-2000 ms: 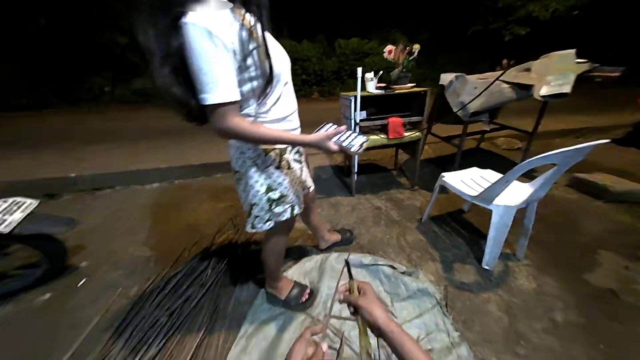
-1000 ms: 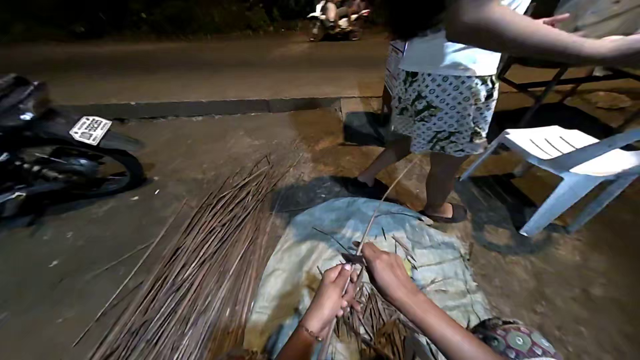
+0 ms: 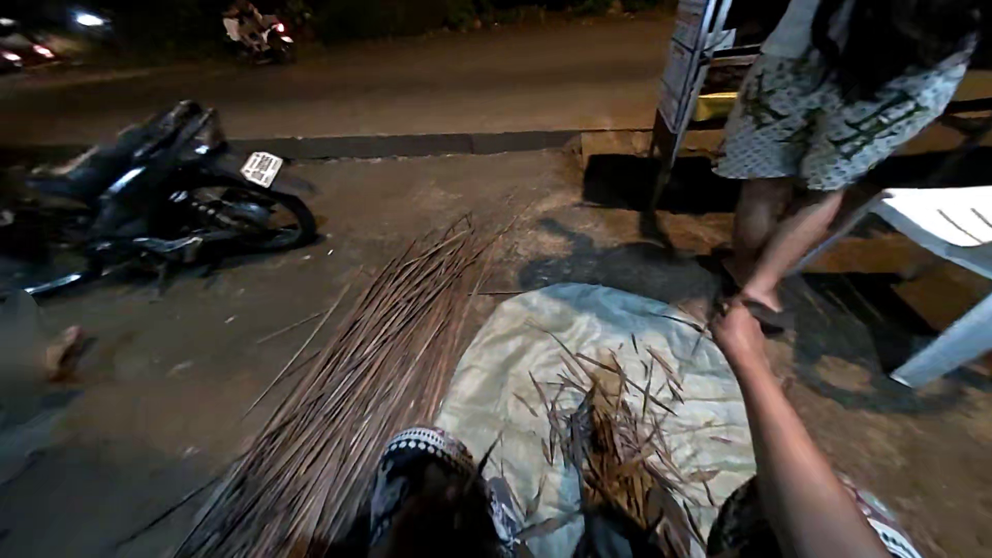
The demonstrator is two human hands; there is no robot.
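My right hand [image 3: 740,329] reaches out past the right edge of a pale woven sheet [image 3: 504,349], near another person's sandalled foot. Its fingers look curled, and a thin dark shape shows beside them, too unclear to name. My left hand is out of view. Cut pieces of dry stalk [image 3: 620,442] lie scattered and heaped on the sheet, close to my knees. Left of the sheet, a large bundle of long, thin brown stalks [image 3: 364,380] lies on the ground.
A person [image 3: 821,116] in patterned shorts stands at the upper right, by a white plastic chair [image 3: 945,221] and a stand [image 3: 686,70]. A parked motorcycle [image 3: 178,186] is at the left. Behind run a low kerb [image 3: 372,146] and a road with a moving motorcycle [image 3: 260,31]. A blurred shape [image 3: 66,353] shows at the left edge.
My hands were together over the sheet around a thin stalk; now my right hand is off to the right and my left has left the view. The view has swung left.
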